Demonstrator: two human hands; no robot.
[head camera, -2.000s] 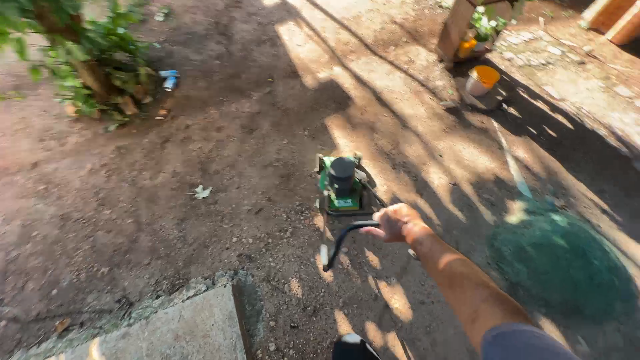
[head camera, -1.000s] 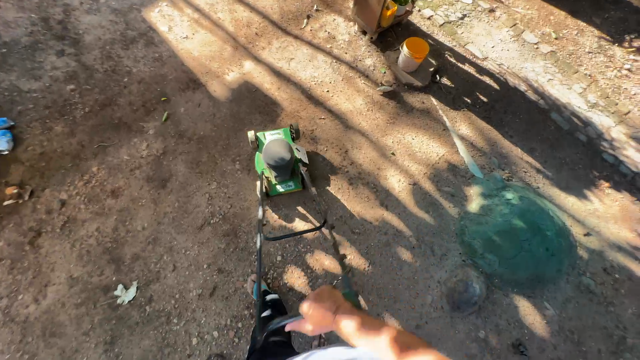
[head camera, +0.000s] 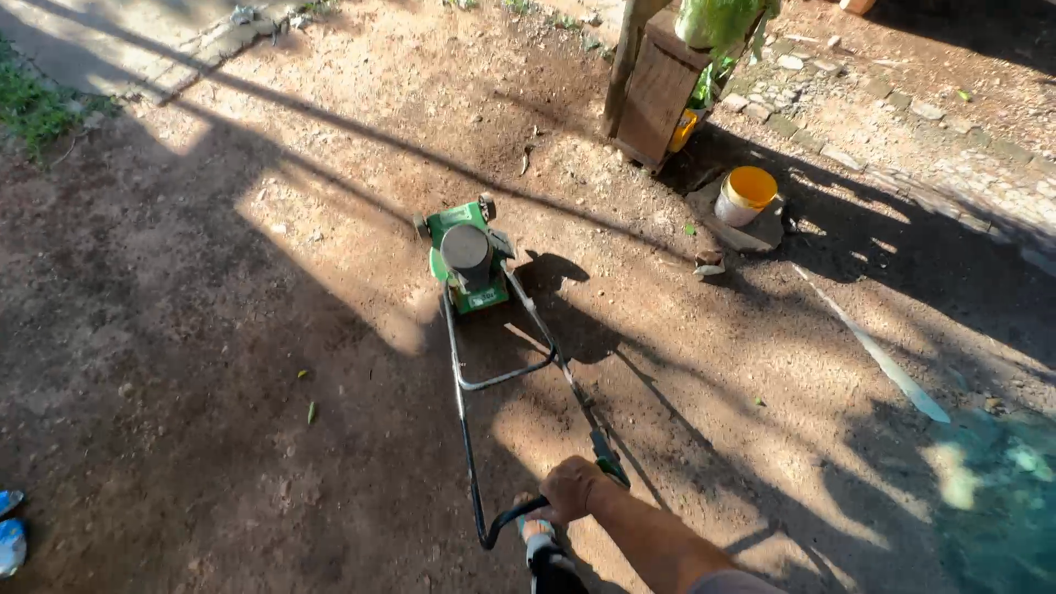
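Note:
A green lawn mower (head camera: 469, 256) with a dark round motor cover stands on the bare dirt in the middle of the head view. Its metal push handle (head camera: 505, 381) runs down toward me and ends in a curved black grip bar. My right hand (head camera: 571, 488) is closed around the right part of that bar, beside a dark box fixed to the handle tube. Below the bar shows one of my feet (head camera: 536, 524) in a sandal. My left hand is outside the picture.
A yellow-and-white bucket (head camera: 747, 196) sits on a flat stone near a wooden planter (head camera: 657, 103). At lower right lies a green round cover (head camera: 1002, 495). Stone paving (head camera: 924, 140) edges the right side, a concrete slab (head camera: 91, 41) the upper left. Blue-and-white litter (head camera: 11, 544) lies at left.
The view has swung considerably. The mower's full push handle shows now, while two seconds ago only part of it did. My right hand stays on the bar.

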